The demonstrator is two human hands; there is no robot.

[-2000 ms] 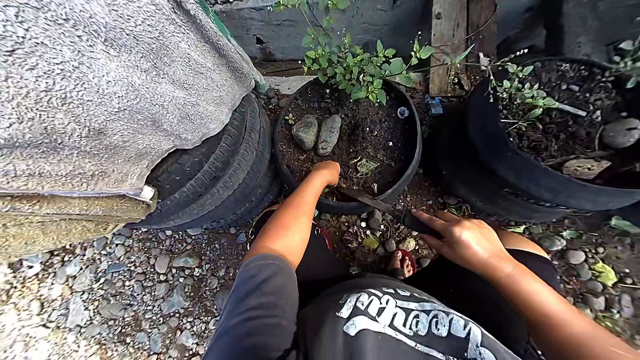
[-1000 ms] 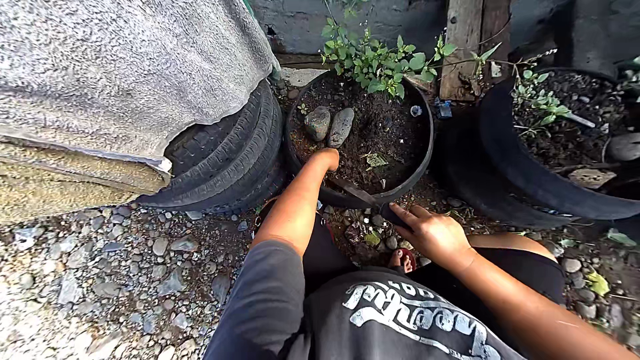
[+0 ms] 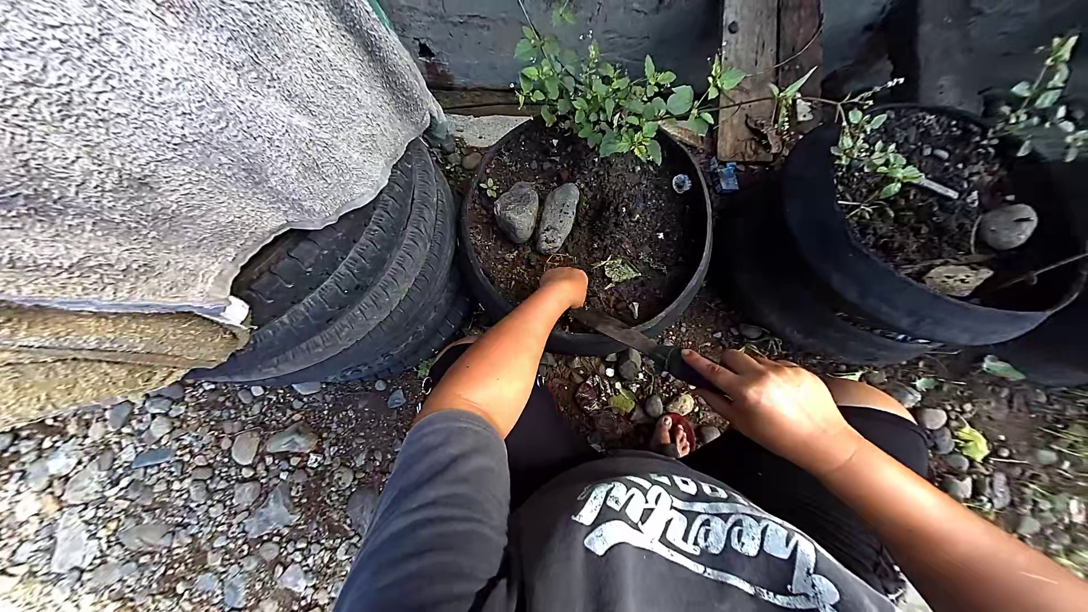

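My right hand (image 3: 756, 398) grips the dark handle of a knife-like blade tool (image 3: 627, 334). Its blade crosses the near rim of a round black planter (image 3: 707, 246) and points toward my left hand (image 3: 568, 286). That hand is low over the soil (image 3: 633, 212), its fingers turned down and hidden, so what it holds cannot be seen. Just beyond it, two grey stones, one rounded (image 3: 517, 212) and one longer (image 3: 558, 218), lie side by side on the soil. A leafy green plant (image 3: 620, 98) stands at the planter's far edge.
Stacked tires (image 3: 416, 255) under a grey cloth (image 3: 195, 127) stand at the left. Another black planter (image 3: 926, 314), holding soil, a plant and stones, is at the right. A wall and wooden boards (image 3: 748, 76) rise behind. Gravel (image 3: 212, 501) covers the ground, and my foot (image 3: 671, 435) is below the planter.
My left hand stays low at the near side of the planter, and my right hand keeps its grip on the tool. The view has shifted slightly.
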